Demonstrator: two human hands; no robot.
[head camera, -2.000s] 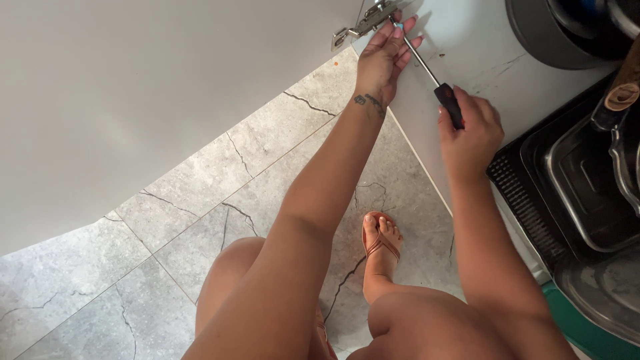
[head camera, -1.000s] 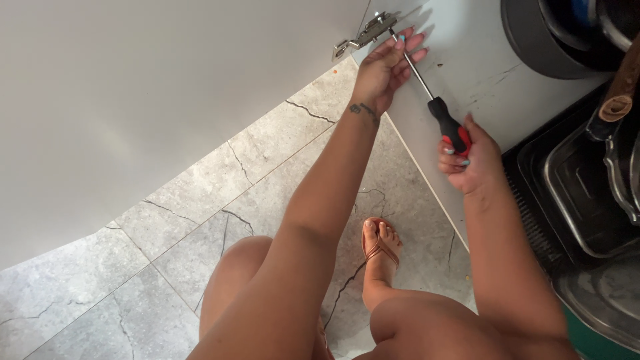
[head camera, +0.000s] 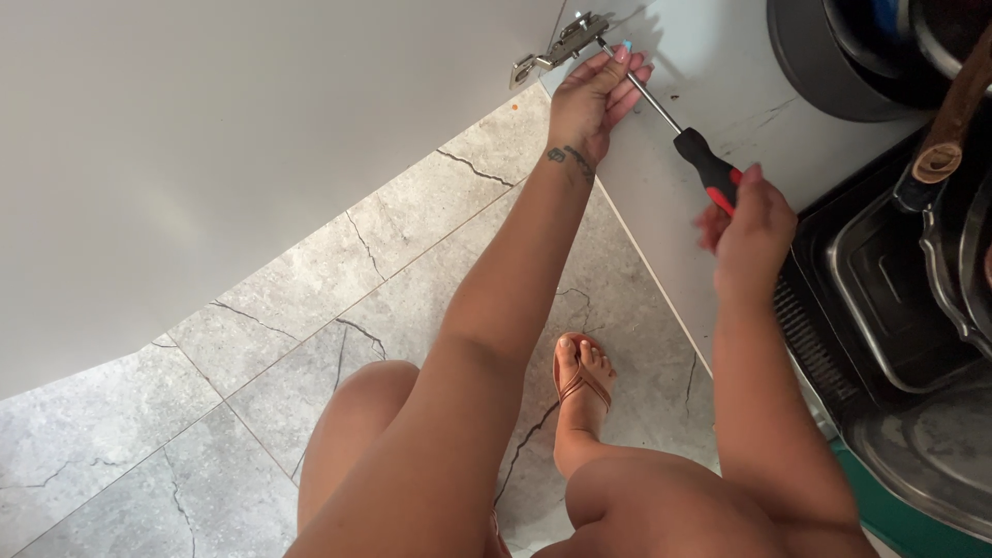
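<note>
A metal cabinet hinge (head camera: 573,39) joins the pale door panel (head camera: 256,147) on the left to the light cabinet side panel (head camera: 666,163). The tip of a screwdriver (head camera: 700,159) with a black and red handle meets the hinge at its right end. My left hand (head camera: 595,97) is at the shaft near the tip, thumb and a finger pinched on it, the other fingers spread. Around the lower end of the handle is my right hand (head camera: 748,225), slightly blurred, its fingers partly hidden.
At the right stand a dark round pan (head camera: 806,70), black baking trays (head camera: 868,310), a wooden handle (head camera: 949,116) and a glass lid or dish (head camera: 922,457). A green item (head camera: 891,504) lies below. My sandalled foot (head camera: 581,380) rests on the grey tiled floor.
My right hand has shifted its hold on the screwdriver handle, and more of the handle's black and red grip shows than two seconds ago. My left hand stays near the tip.
</note>
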